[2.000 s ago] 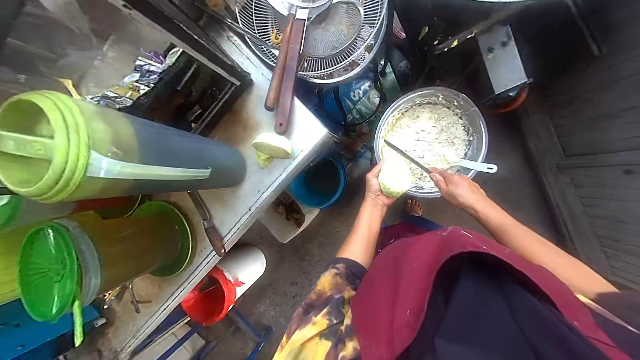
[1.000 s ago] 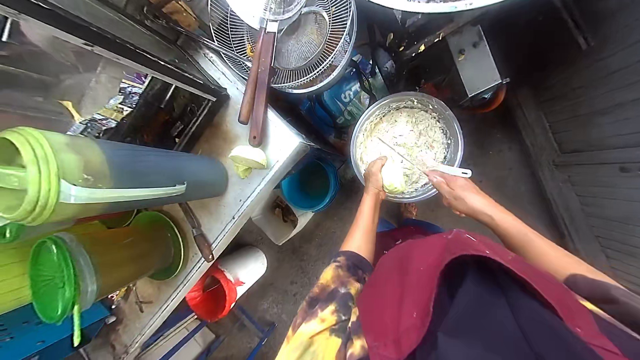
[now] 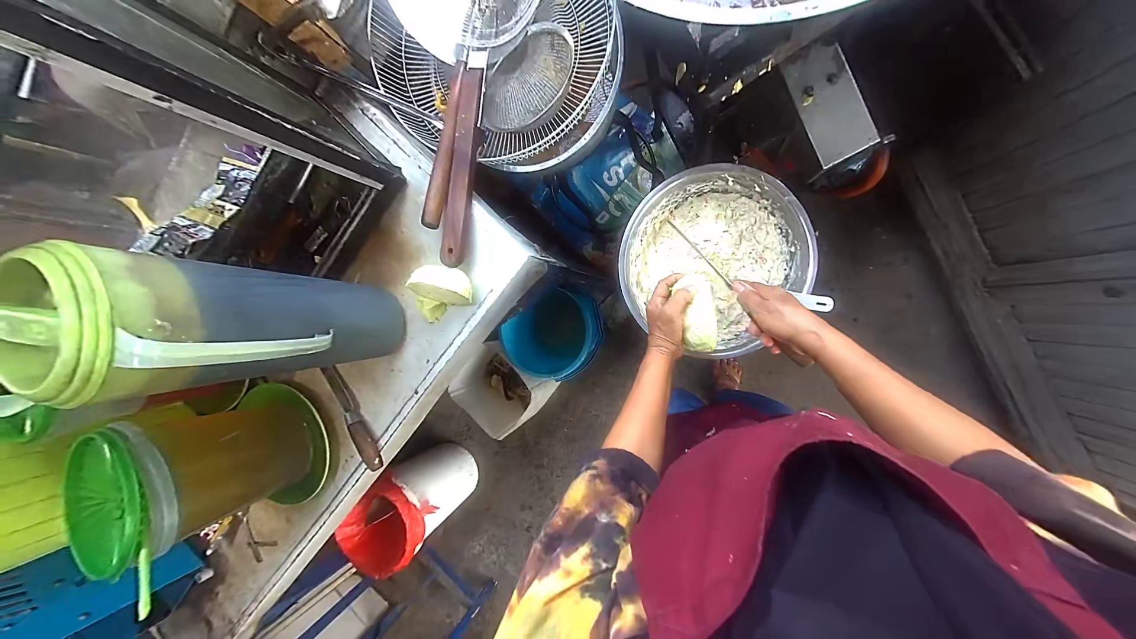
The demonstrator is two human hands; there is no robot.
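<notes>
My left hand (image 3: 667, 315) holds a pale green piece of cabbage (image 3: 699, 312) over the near side of a large metal bowl (image 3: 632, 257). The bowl holds a pale mixture with green shreds (image 3: 737, 232). My right hand (image 3: 777, 319) grips a knife by its handle, and the thin knife blade (image 3: 697, 248) points up and left across the bowl, just beyond the cabbage. A white utensil handle (image 3: 815, 303) sticks out over the bowl's right rim, beside my right hand.
On the metal counter (image 3: 404, 377) at left lie a cut cabbage piece (image 3: 441, 286), another knife (image 3: 353, 419) and tall lidded containers (image 3: 240, 306). Wire strainers (image 3: 532, 80) rest at the back. Below the counter's edge stand a blue bucket (image 3: 552, 333) and a red-lined white container (image 3: 382, 524).
The knife blade has swung away from the cabbage and now extends farther over the bowl. The cabbage is still in my left hand. The view has shifted somewhat.
</notes>
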